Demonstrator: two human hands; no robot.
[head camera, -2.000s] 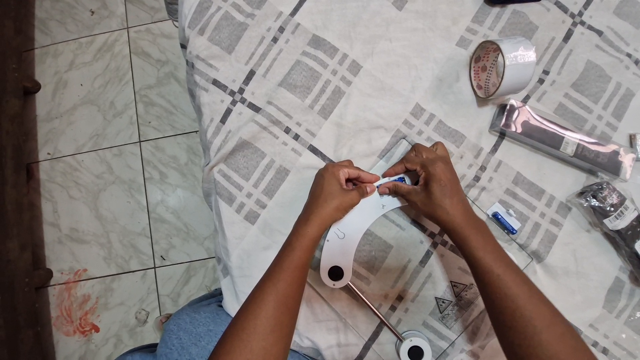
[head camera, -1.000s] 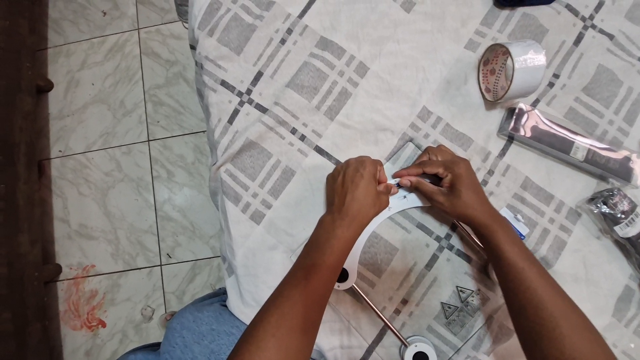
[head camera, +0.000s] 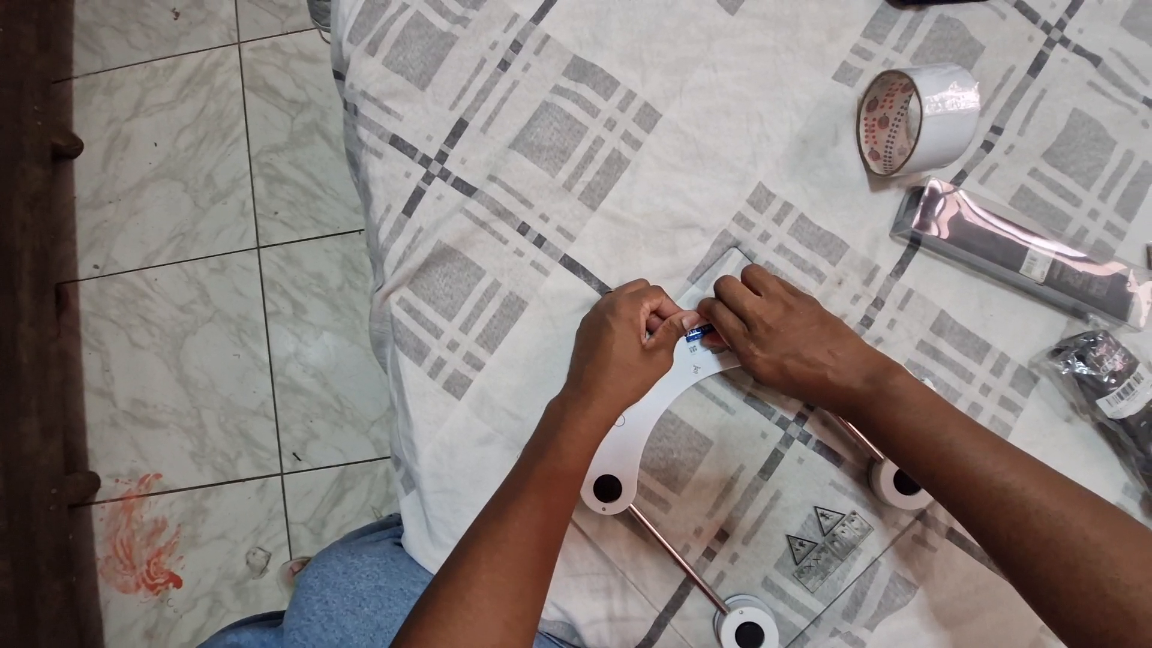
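A glass bathroom scale (head camera: 765, 477) lies underside up on the bed, with a curved white plastic housing (head camera: 621, 441), round feet and metal rods. At the housing's upper part, my left hand (head camera: 625, 346) pinches with thumb and forefinger beside a small blue battery (head camera: 698, 333). My right hand (head camera: 783, 337) has its fingertips on the battery's other side, bent down against the housing. The fingers partly hide the battery and its compartment. Whether either hand grips the battery firmly cannot be told.
On the checked sheet at the right are a roll of tape (head camera: 918, 120), a clear-lidded long box (head camera: 1026, 252) and a plastic-wrapped dark item (head camera: 1102, 378). The bed edge runs down the left, beside the tiled floor (head camera: 171, 360).
The blue battery, hidden by the fingers a second ago, shows again between the fingertips. Both hands have stayed at the same part of the housing.
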